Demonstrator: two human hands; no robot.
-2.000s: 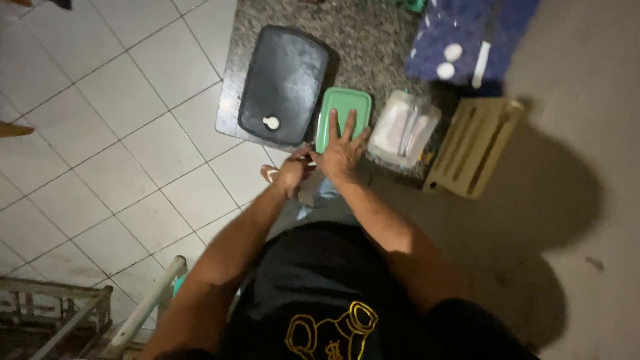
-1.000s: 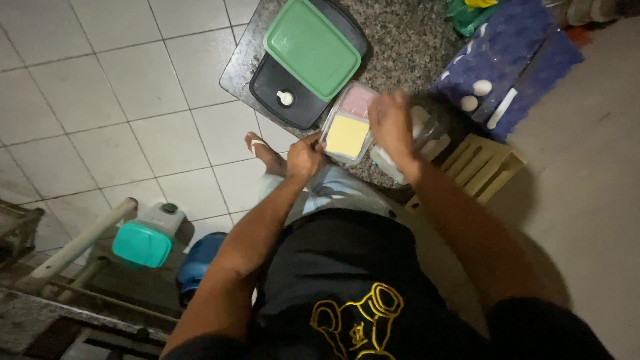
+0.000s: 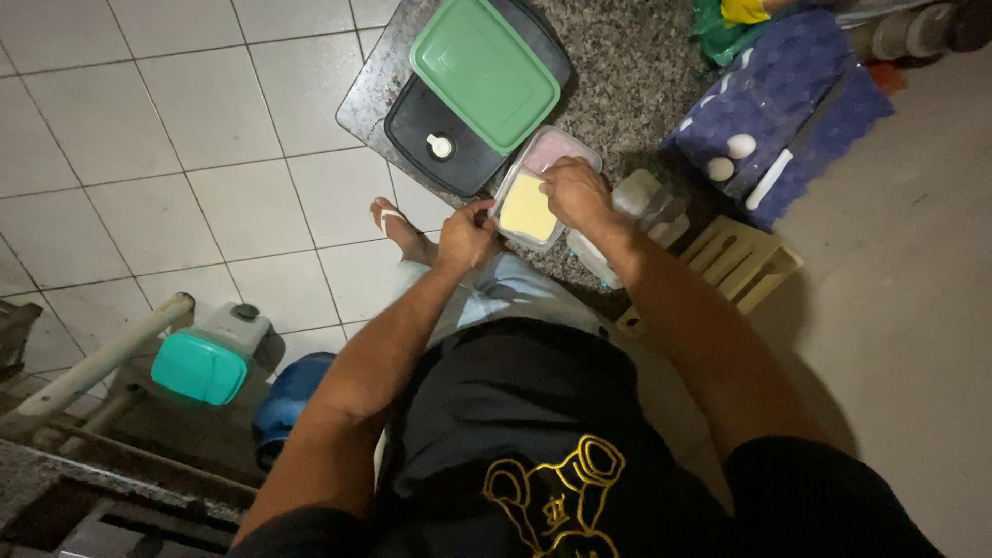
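Observation:
A clear plastic container (image 3: 505, 203) sits at the edge of a granite counter, holding yellow slices (image 3: 529, 208), seemingly cheese, beside pink slices (image 3: 559, 147), seemingly ham. My left hand (image 3: 466, 236) grips the container's left rim. Over the yellow slices my right hand (image 3: 575, 190) has its fingers bent down at their upper right edge; whether they pinch a slice is hidden. A green plastic lid (image 3: 488, 74) lies on a black lid (image 3: 426, 124) with a white valve. Clear plastic containers (image 3: 639, 194) stand just right of my right hand, partly behind the wrist.
On the granite counter (image 3: 628, 85), a blue cloth-like surface (image 3: 783, 108) bears two eggs (image 3: 742, 146) and a white-handled knife (image 3: 769, 180). A beige slatted crate (image 3: 725, 263) stands below the counter's right side. A teal-lidded container (image 3: 200, 368) and a blue jug (image 3: 291, 399) are at lower left.
The green lid, on the container under my right hand two seconds ago, now lies on the black lid. The container is open, its slices exposed. My right hand has moved in over the yellow slices.

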